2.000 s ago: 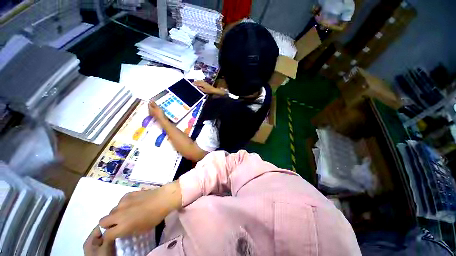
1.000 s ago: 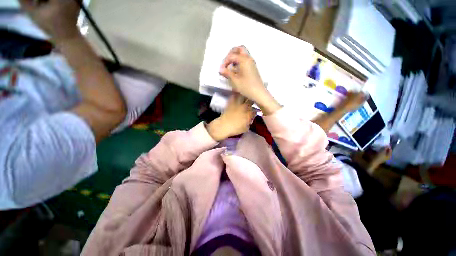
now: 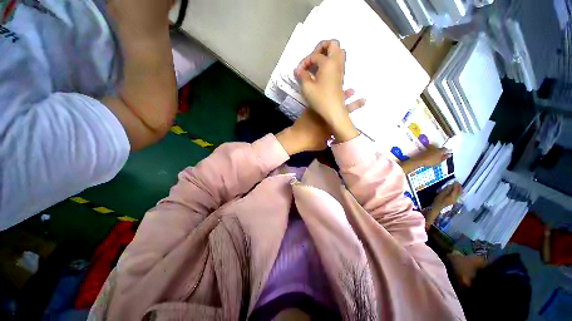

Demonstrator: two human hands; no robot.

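Observation:
White panels (image 3: 386,63) lie overlapping on the bench in front of me, with several edges fanned at the near left side. My right hand (image 3: 323,72) is over the panels, thumb and fingertips curled together; whether a small piece is between them cannot be told. My left hand (image 3: 320,122) is crossed beneath my right wrist at the panels' near edge. Two of its fingertips show spread to the right, and the rest is partly hidden. A small pale sheet with a faint grid (image 3: 291,106) lies by the near panel edge, left of my hands.
A person's bare arm and white sleeve (image 3: 63,144) are close on the left. Panel stacks (image 3: 467,81) stand at the right. A printed colour sheet (image 3: 423,128) lies right of the panels. Another person's hands hold a blue-and-black printed card (image 3: 426,177). Green floor (image 3: 163,169) has yellow-black tape.
The view has swung from the right-hand neighbour to my own front. Since one second ago, my left hand's fingertips have come out right of my right wrist, and the panel edges show more fanned.

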